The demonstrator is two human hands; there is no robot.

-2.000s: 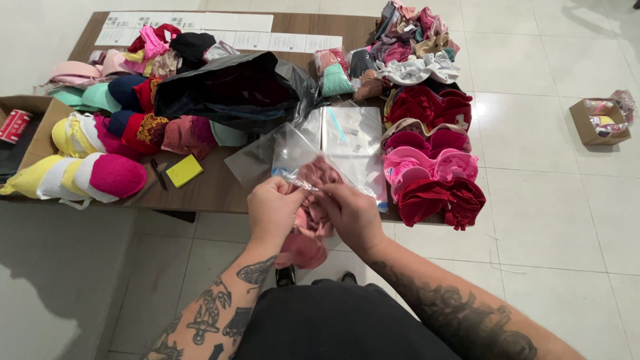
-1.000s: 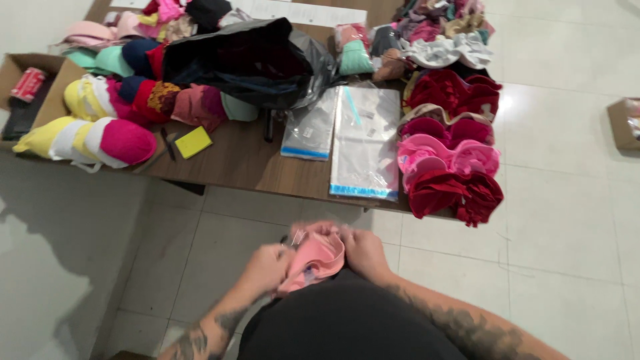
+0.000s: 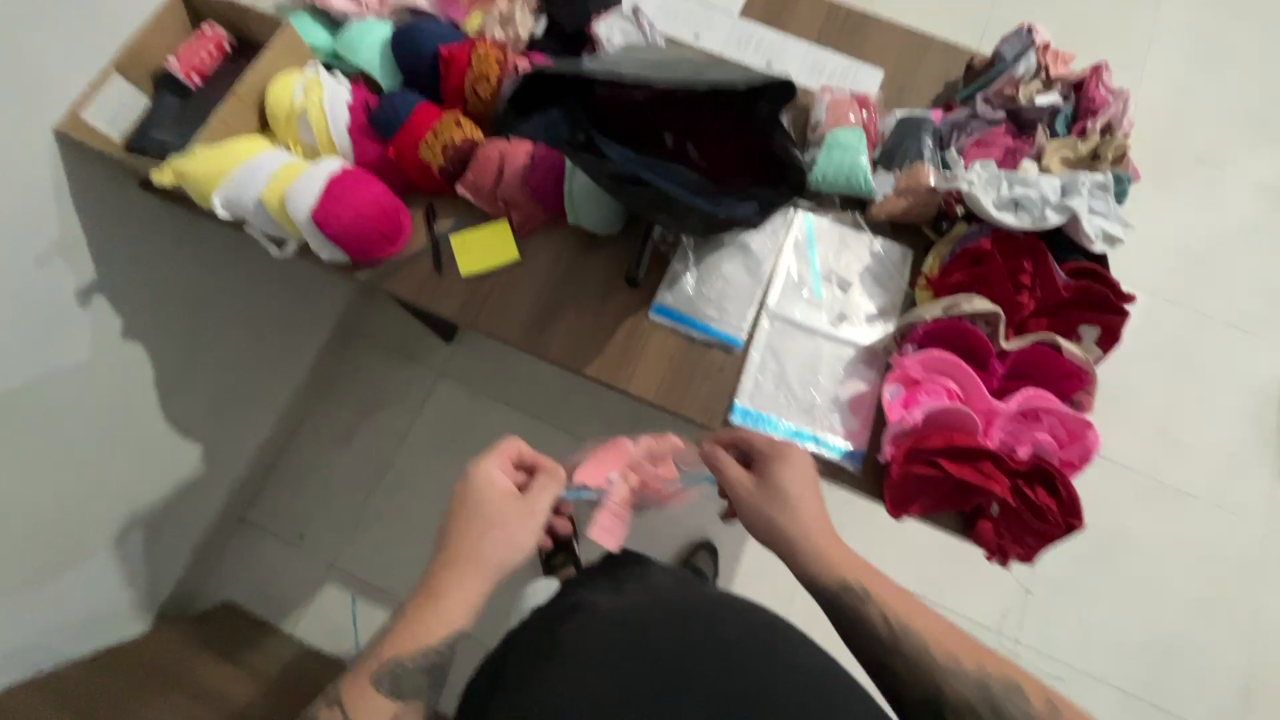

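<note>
A clear plastic bag with a blue strip is stretched between my hands, blurred by motion. My left hand [image 3: 505,505] pinches its left end and my right hand [image 3: 765,490] pinches the right end. A pink fabric garment [image 3: 628,475] shows between them, in or behind the clear plastic; which one I cannot tell. Both hands are in front of my body, just off the table's front edge. Beyond them on the table lie a larger stack of clear plastic bags [image 3: 815,350] and a smaller stack [image 3: 725,275], both with blue strips.
Red and pink bras [image 3: 1000,400] line the table's right end, with a pile of garments [image 3: 1050,120] behind. A black plastic bag [image 3: 660,130] stands open mid-table. Colourful bras [image 3: 350,215], a yellow note pad [image 3: 485,247], a pen [image 3: 433,238] and a cardboard box [image 3: 250,90] are at left.
My hands have moved apart and away from my body. The blue-edged strip is now stretched between them, where a second ago they were close together around the pink garment. The view has turned.
</note>
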